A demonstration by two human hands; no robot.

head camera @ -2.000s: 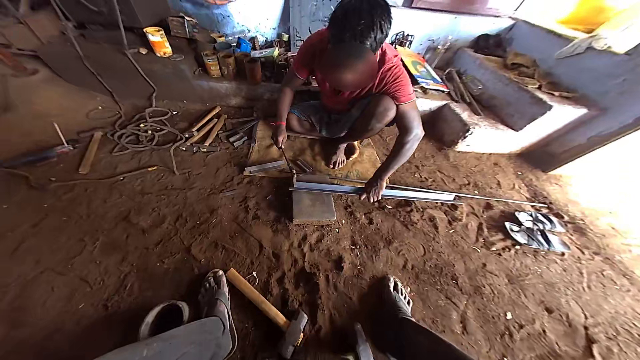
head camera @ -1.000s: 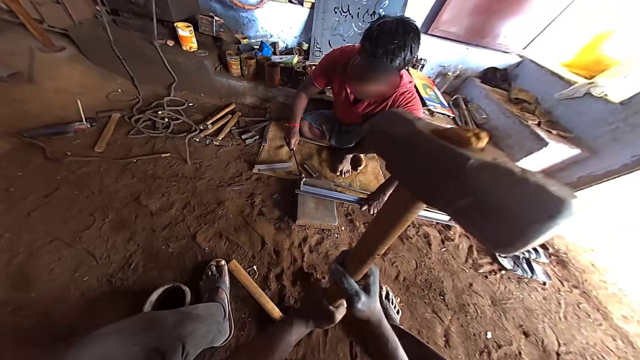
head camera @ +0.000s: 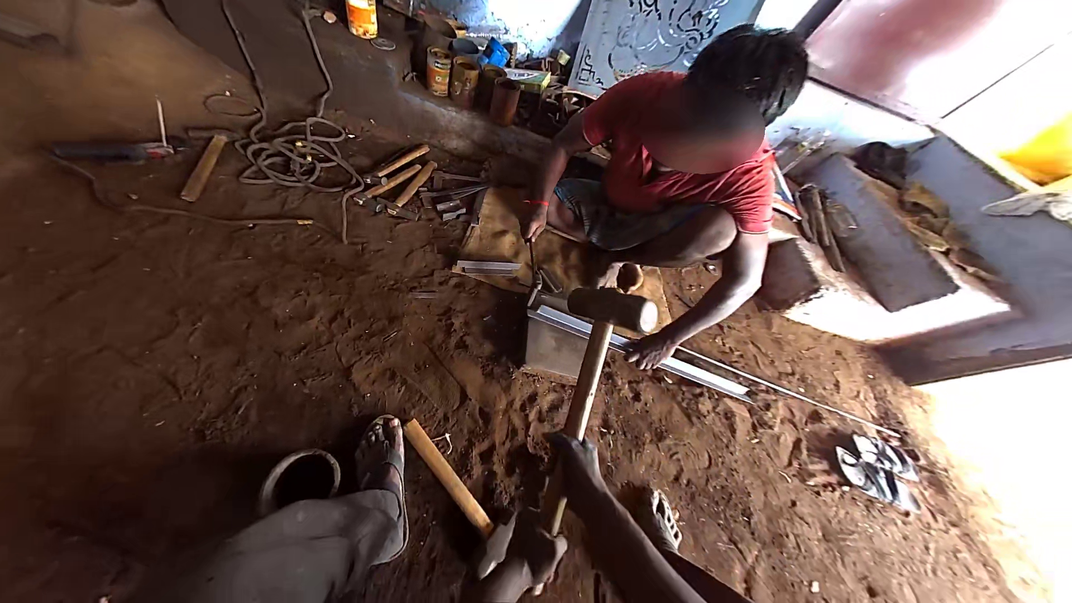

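Both my hands grip the wooden handle of a sledgehammer (head camera: pixel 614 310). My left hand (head camera: pixel 523 548) is closed near the handle's lower end, and my right hand (head camera: pixel 576 469) holds it higher up. The hammer's head appears over or close to a metal angle bar (head camera: pixel 703 375) that lies across a metal block (head camera: pixel 553 347); whether they touch I cannot tell. A co-worker (head camera: pixel 670 159) squats opposite, one hand on the bar and the other on a thin tool (head camera: pixel 533 264) whose lower end is at the bar's left end.
Beyond my left foot lies another wooden handle (head camera: pixel 448 477), near a metal ring (head camera: pixel 300 477). Hammers (head camera: pixel 402 176), a coiled rope (head camera: pixel 293 155) and short metal pieces (head camera: pixel 452 201) lie at the back left. Sandals (head camera: pixel 877 471) lie at the right; tins (head camera: pixel 465 79) stand along the back ledge.
The sledgehammer, raised close to the camera one second ago, has come down toward the bar and block. Two seconds ago a hammer lay on the ground between my feet, and my hands were out of view.
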